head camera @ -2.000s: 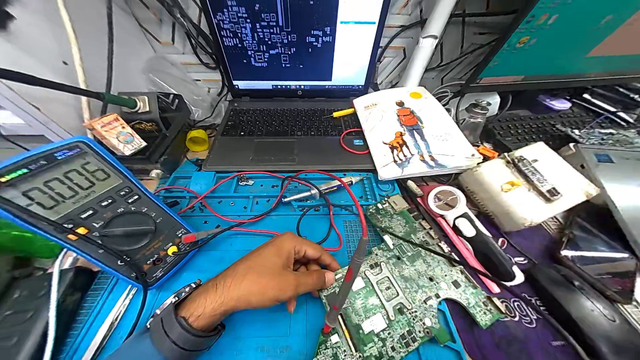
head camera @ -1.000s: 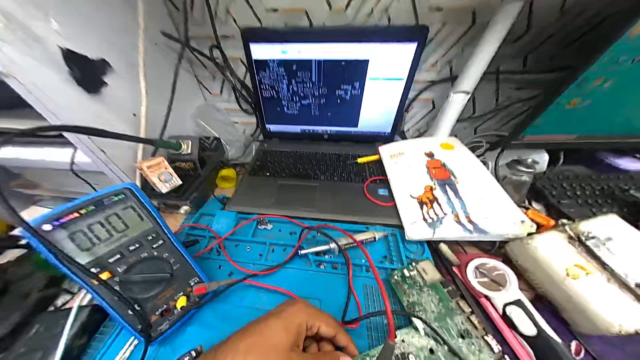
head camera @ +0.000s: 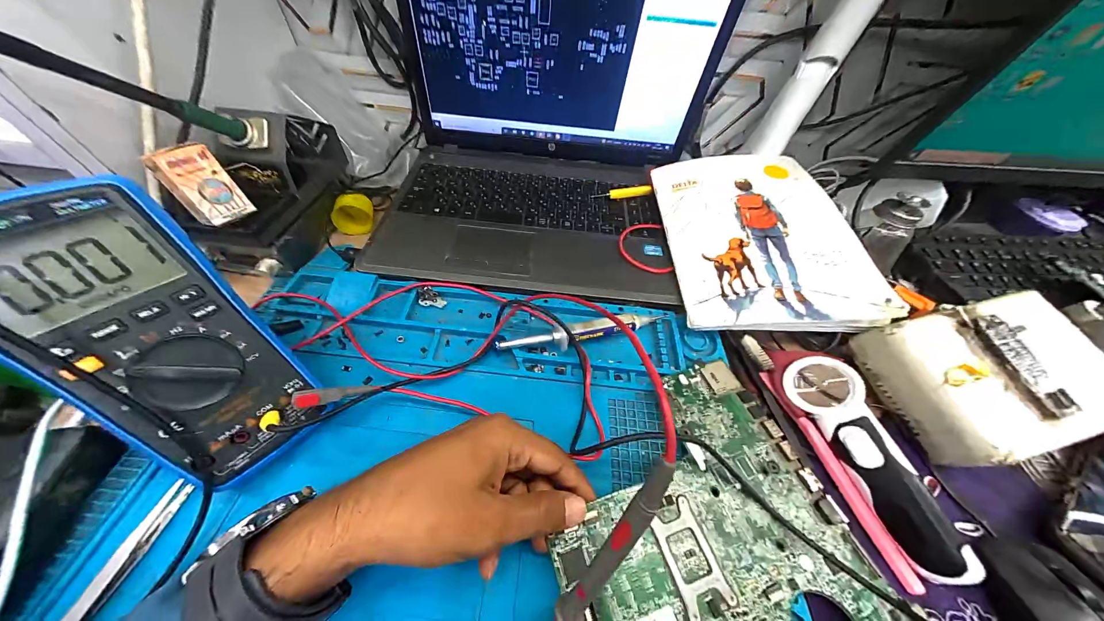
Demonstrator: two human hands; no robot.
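Note:
My left hand [head camera: 483, 496] grips the left edge of a green circuit board [head camera: 733, 509] between thumb and fingers. The board lies on a blue silicone work mat [head camera: 397, 578]. A red-leaded test probe [head camera: 623, 535] slants across the board just right of that hand; its tip is out of frame, and so is my right hand. At the left, a blue-framed digital multimeter [head camera: 185, 371] stands tilted with its display lit. Its red and black leads [head camera: 642, 345] loop over the mat, and the black one crosses the board.
Behind the mat stands an open laptop [head camera: 535, 207]; an illustrated notebook [head camera: 776, 241] overlaps its right side. A pen-shaped tool [head camera: 569, 332] lies in the mat's compartments. Right of the board are a black-and-white handheld magnifier [head camera: 880, 457] and a worn white notebook [head camera: 975, 388]. Tweezers [head camera: 129, 552] lie at lower left.
The view has shifted noticeably between frames. My left hand stays at the board's left edge, and the multimeter reading differs from two seconds ago.

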